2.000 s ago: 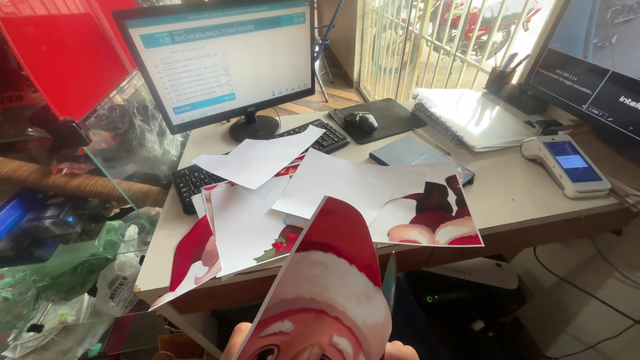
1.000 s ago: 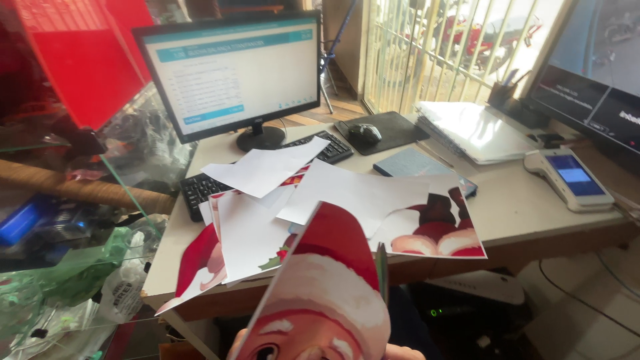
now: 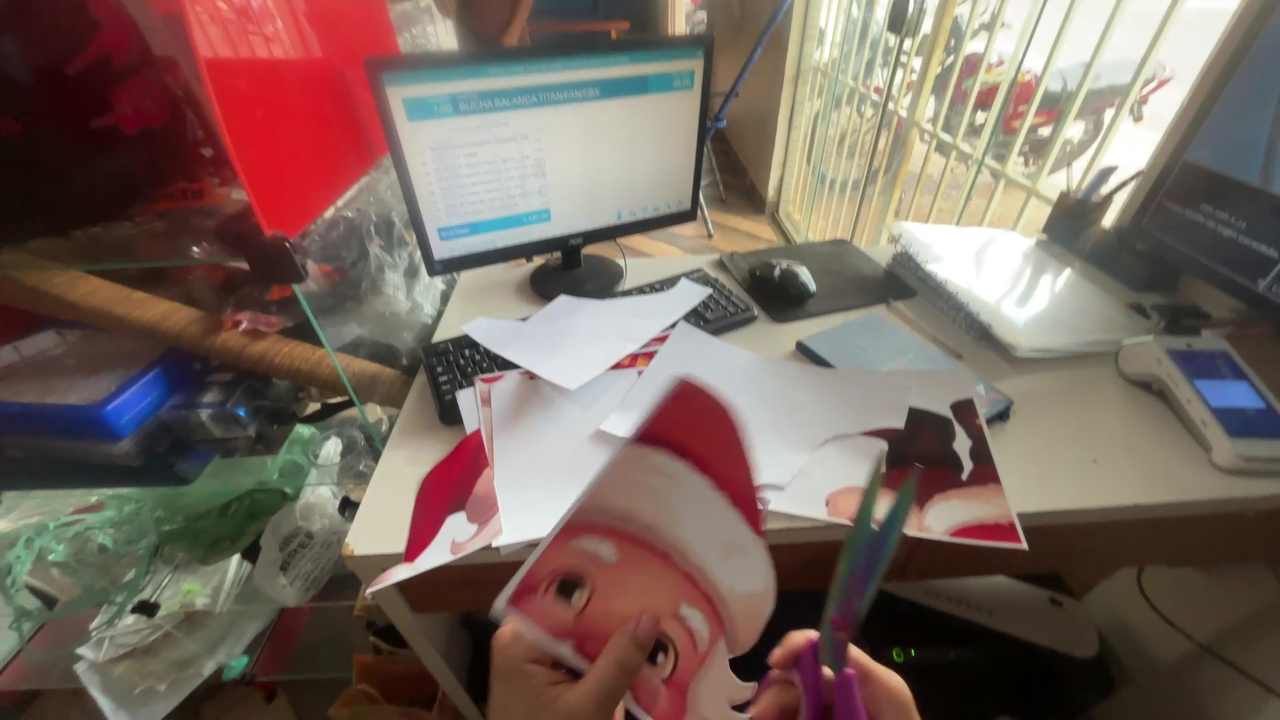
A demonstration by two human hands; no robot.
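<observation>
My left hand [image 3: 575, 675] grips the lower part of a printed paper Santa face [image 3: 650, 520], its thumb lying over the picture. The Santa's red and white hat points up, and its right side is cut along the outline. Just right of the paper, my right hand [image 3: 840, 685] holds scissors [image 3: 855, 590] with purple handles by their loops. The blades point up, slightly parted, and do not touch the paper. Behind, white paper offcuts [image 3: 590, 335] and printed pieces [image 3: 930, 470] lie overlapping on the white desk [image 3: 1080, 430], partly over the keyboard [image 3: 730, 300].
A monitor [image 3: 550, 150] stands at the back of the desk. A mouse [image 3: 782, 280] rests on a black pad, with a spiral notebook [image 3: 1010, 290] and a card terminal [image 3: 1205, 400] to the right. Left of the desk are glass shelves holding plastic bags [image 3: 240, 500].
The scissors have come away from the cut edge to the right, and both blades now show. The Santa paper has tilted to the right. My hands show more fully.
</observation>
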